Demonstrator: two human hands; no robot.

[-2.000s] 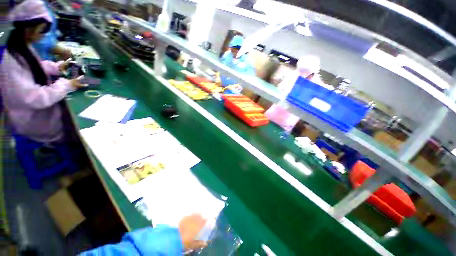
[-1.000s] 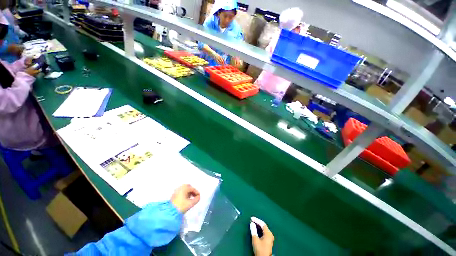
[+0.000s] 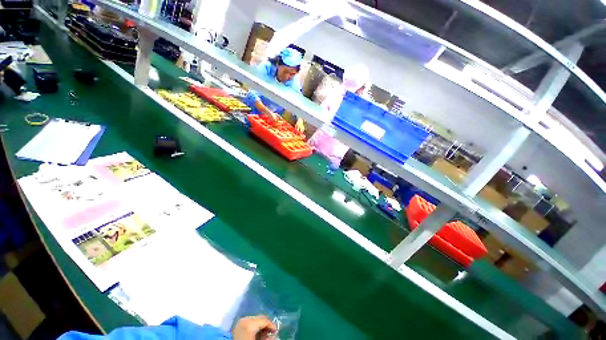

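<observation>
My left hand [image 3: 256,327], in a blue sleeve, is at the bottom edge with its fingers curled. It lies over the edge of the clear plastic bags [image 3: 286,323]; whether it grips one I cannot tell. The bags lie beside and partly under a plain white sheet [image 3: 193,282]. My right hand is out of the picture. A black device [image 3: 167,145] sits alone on the green surface beyond the papers.
Printed sheets [image 3: 159,207] and a blue-edged clipboard [image 3: 60,141] lie at the left, near a pale ring [image 3: 36,119]. A white-framed raised shelf [image 3: 299,113] holds a blue bin [image 3: 379,126]. Beyond are red-orange trays [image 3: 280,136], yellow parts [image 3: 193,106] and a person in blue.
The view has shifted, so the bench things sit further left and lower. My right hand, seen earlier with a small white and dark thing, has left the picture. My left hand is lower, over the bags.
</observation>
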